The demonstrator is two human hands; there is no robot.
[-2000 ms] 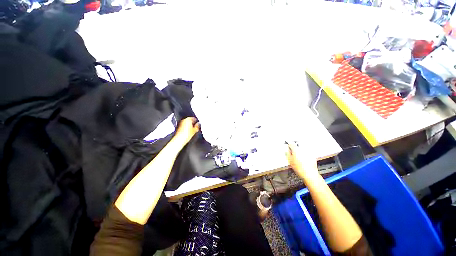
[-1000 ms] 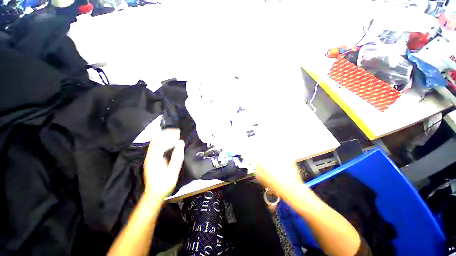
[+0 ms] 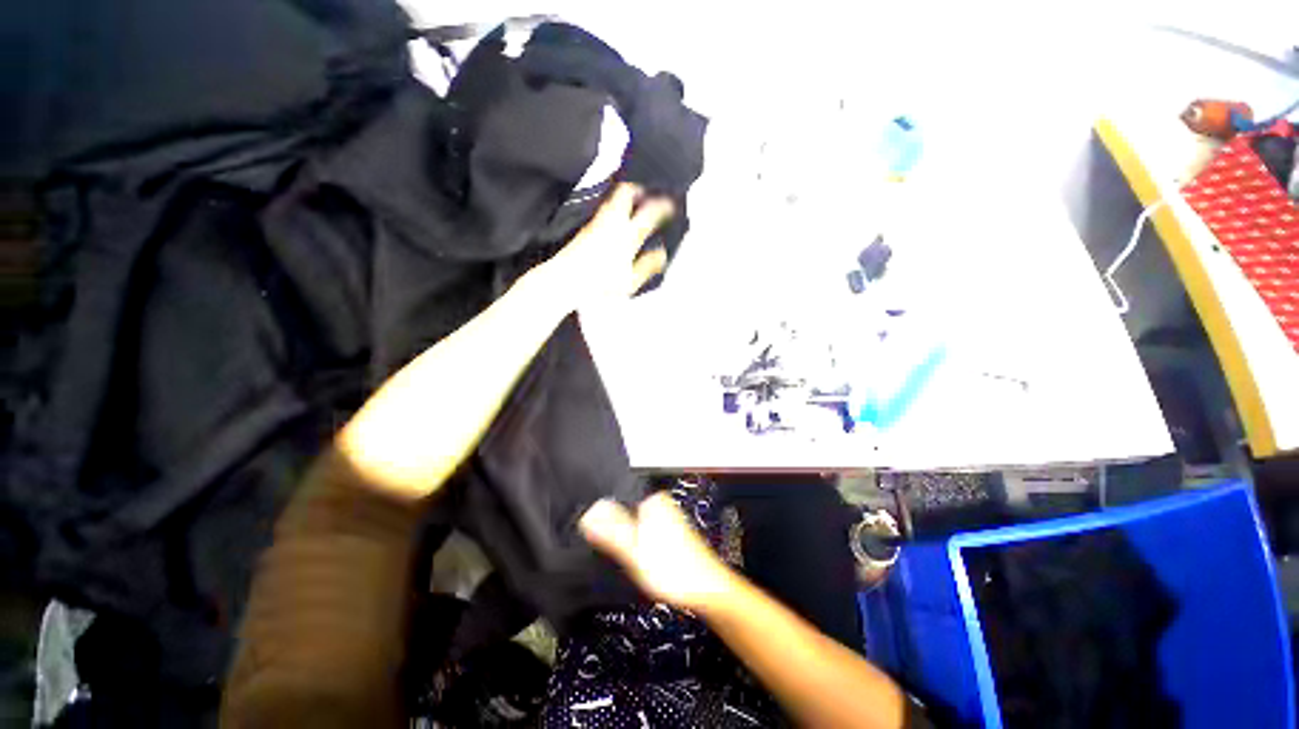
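Note:
The black garment (image 3: 328, 271) lies over the left of the white table and hangs down over its front edge. A small white patch shows in it near my left hand. My left hand (image 3: 620, 249) is on the cloth near its right edge; the fingers are blurred, but they hold the cloth. My right hand (image 3: 648, 548) is below the table's front edge, at the lower part of the hanging cloth; whether it grips cannot be told. The needle area (image 3: 769, 399), small metal parts, shows right of the cloth, with no cloth in it.
A blue bin (image 3: 1225, 612) with black cloth inside stands at the lower right. A side table with a yellow edge (image 3: 1197, 299) holds a red patterned item (image 3: 1247, 214) at the right. The white table's front edge (image 3: 912, 467) runs between the garment and the bin.
The view has shifted left and down. The garment has come away from the needle area. My right hand has moved from the table beside the needle to the hanging cloth; my left hand has moved up the cloth.

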